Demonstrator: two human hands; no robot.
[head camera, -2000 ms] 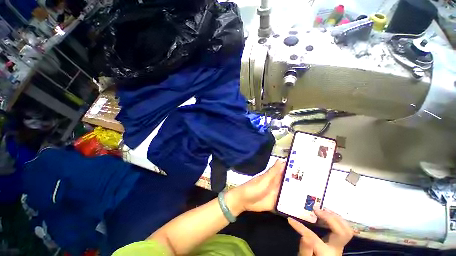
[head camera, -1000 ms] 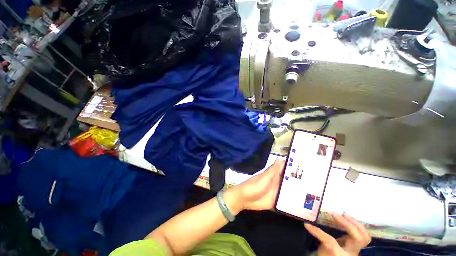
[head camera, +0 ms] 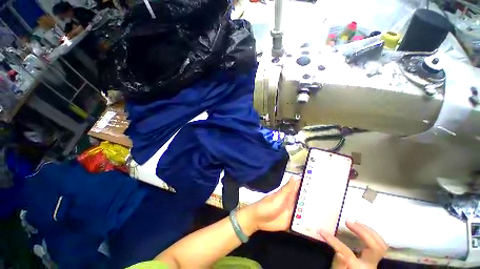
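A smartphone (head camera: 322, 195) with a lit white screen, showing a column of small icons, is in front of the sewing machine. My left hand (head camera: 273, 209) holds it by its left edge; a green bangle is on that wrist. My right hand (head camera: 359, 247) is at the phone's lower right with fingers apart, holding nothing. One fingertip is at the screen's bottom edge; whether it touches cannot be told.
A cream sewing machine (head camera: 363, 94) stands behind the phone, with dark-handled scissors (head camera: 322, 137) under its head. Navy cloth (head camera: 221, 147) lies on the table left of it, below a black plastic bag (head camera: 152, 58). A blue garment (head camera: 84, 205) is lower left. A person (head camera: 73, 18) is far left.
The phone screen has changed from a page with pictures to a list of small icons. My right hand has moved slightly left and a fingertip is now at the phone's bottom edge. The view has tilted up.
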